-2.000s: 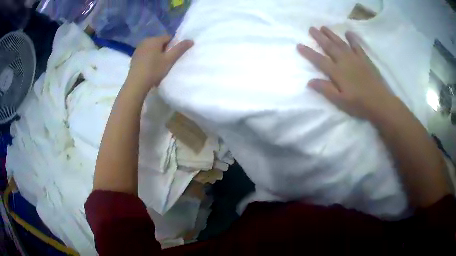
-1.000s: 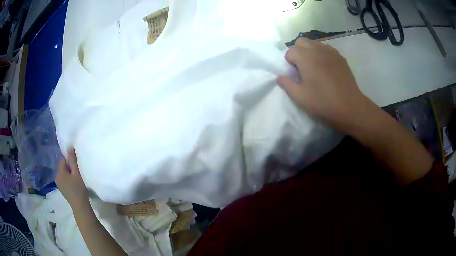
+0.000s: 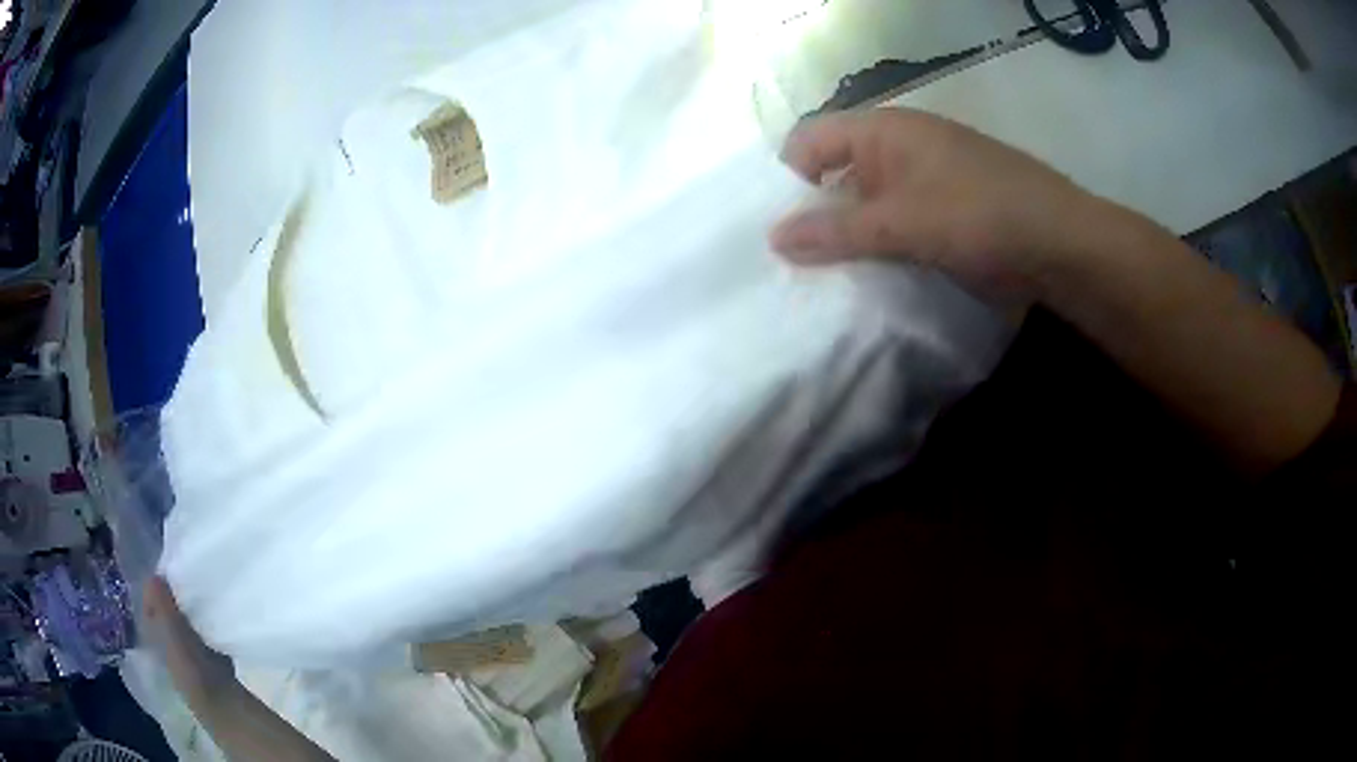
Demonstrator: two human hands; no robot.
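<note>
A large white garment (image 3: 491, 402) lies spread over the table, its near part hanging over the front edge in folds. A tan printed paper ticket (image 3: 454, 154) lies on it at upper left, beside a curved opening edge. My left hand (image 3: 182, 640) is at the garment's lower left edge, with its fingers partly hidden by the cloth it holds. My right hand (image 3: 878, 194) is at the garment's right side, thumb and fingers apart over the cloth, slightly blurred.
Black-handled scissors (image 3: 1101, 23) lie at the top right, cut off by the picture's edge. A thin brown stick (image 3: 1280, 33) is to their right. White pieces with another tan ticket (image 3: 473, 651) show below the garment. Clear plastic and part of a fan (image 3: 101, 752) are at lower left.
The garment has been shifted and flattened, and its curved opening shows more. My left hand has moved lower in view. My right hand has moved slightly left and its pinch has opened.
</note>
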